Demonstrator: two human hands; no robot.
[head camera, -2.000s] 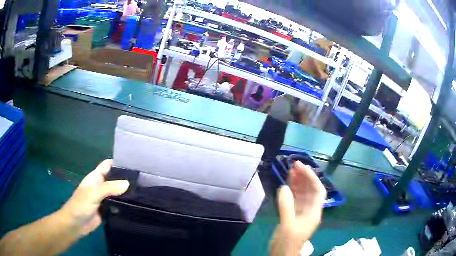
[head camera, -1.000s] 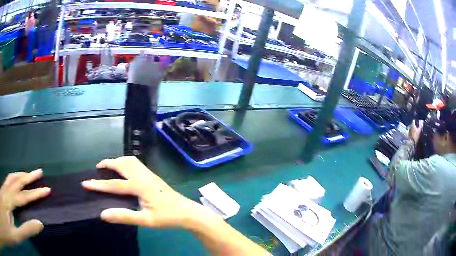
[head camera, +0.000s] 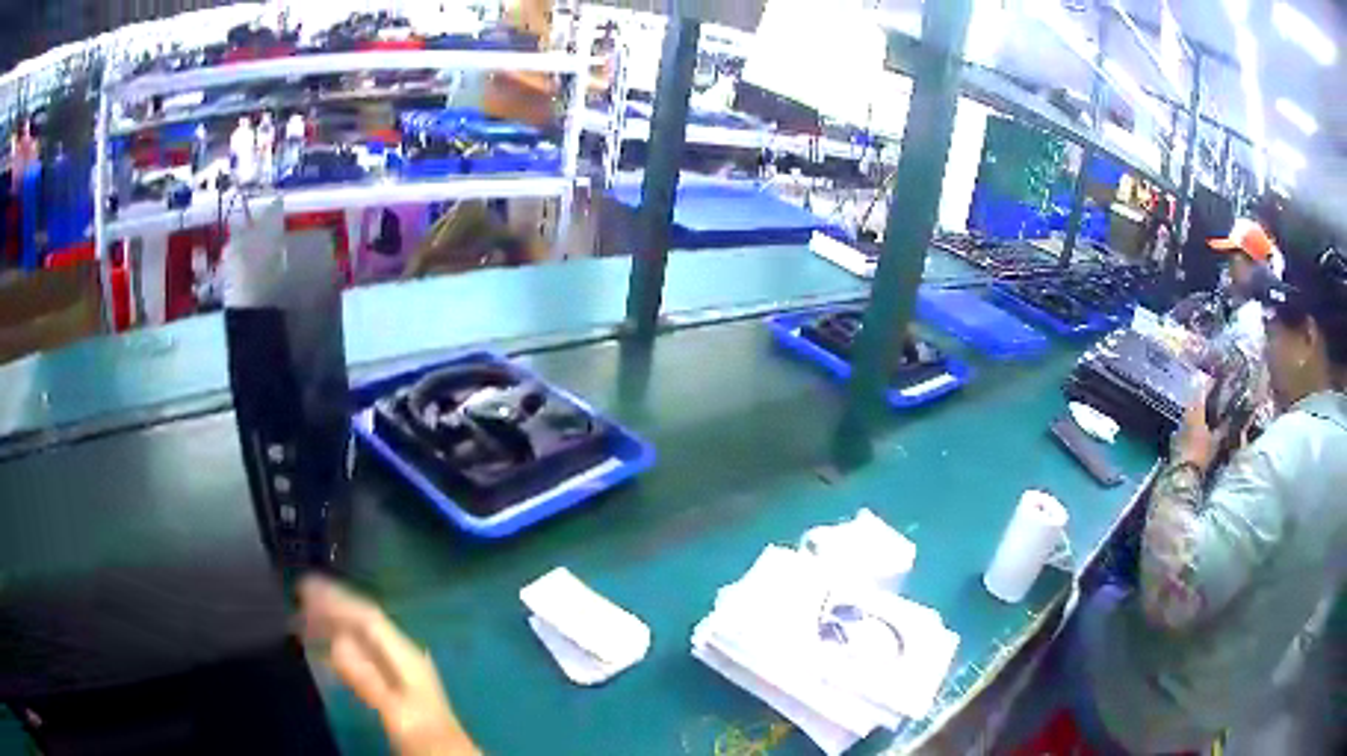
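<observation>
My right hand (head camera: 369, 650) is blurred at the lower left, its fingertips at the lower end of an upright black retail box (head camera: 288, 428) with a raised pale flap. I cannot tell if it grips the box. Another black box (head camera: 177, 709) lies at the bottom left corner, cut off by the edge. My left hand is not in view. A blue tray (head camera: 495, 524) on the conveyor holds black headphones (head camera: 480, 421) in their black inner tray. User manuals (head camera: 798, 650) lie in a loose pile, with small folded white leaflets (head camera: 584, 628) to their left.
A white roll (head camera: 1025, 547) stands at the bench edge, with yellow rubber bands (head camera: 734, 739) near the manuals. More blue trays (head camera: 931, 392) sit further along the conveyor, behind a green post (head camera: 904, 222). A neighbouring worker (head camera: 1256, 547) sits at the right.
The view has turned right. Both hands were on the closed black box; now my left hand is out of view and my right hand is at the upright box. The first box's white flap was shut earlier.
</observation>
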